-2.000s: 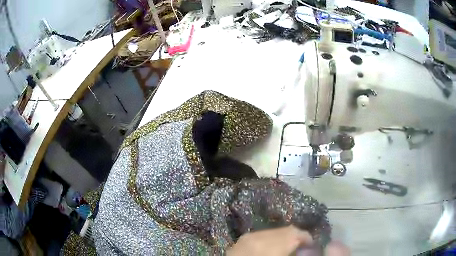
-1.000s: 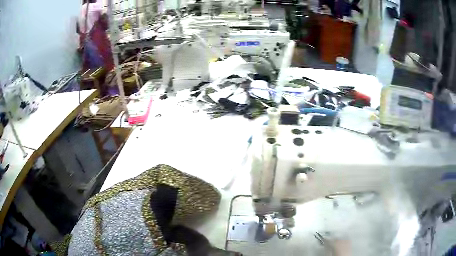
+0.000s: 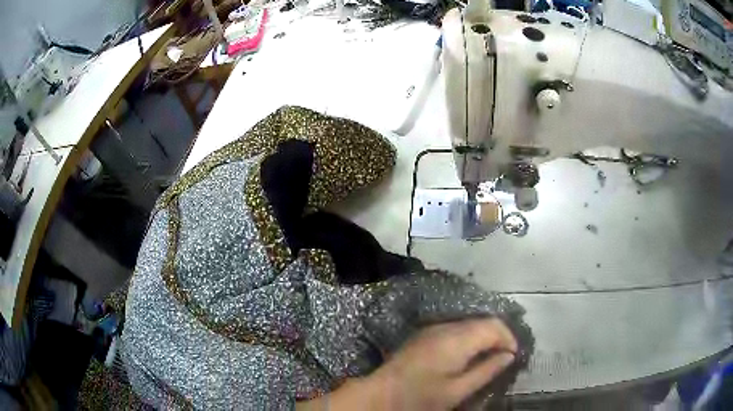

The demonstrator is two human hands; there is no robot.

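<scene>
The grey-white speckled garment (image 3: 217,217) lies draped over the table's left part and front edge. Its yellow-brown trim (image 3: 354,156) spreads toward the machine. A plain black piece (image 3: 288,181) shows at the opening and runs down to the right. My left hand (image 3: 454,357) is at the bottom centre, fingers curled on a bunched grey part of the garment; the fingertips are partly hidden. My right hand is not in view. The needle area (image 3: 472,201) and shiny slide plate (image 3: 434,213) are right of the cloth, with no cloth under the needle.
The cream machine head (image 3: 514,96) stands at the right. Metal scissors (image 3: 647,164) lie behind and right of the needle. A pink-red tray (image 3: 247,34) is at the far left table edge. Another table (image 3: 88,124) with a brown edge is on the left, across a gap.
The snips that lay right of the needle are gone from the bed. A blurred hand seen near them a second ago is out of view. The view tilted up, then down again.
</scene>
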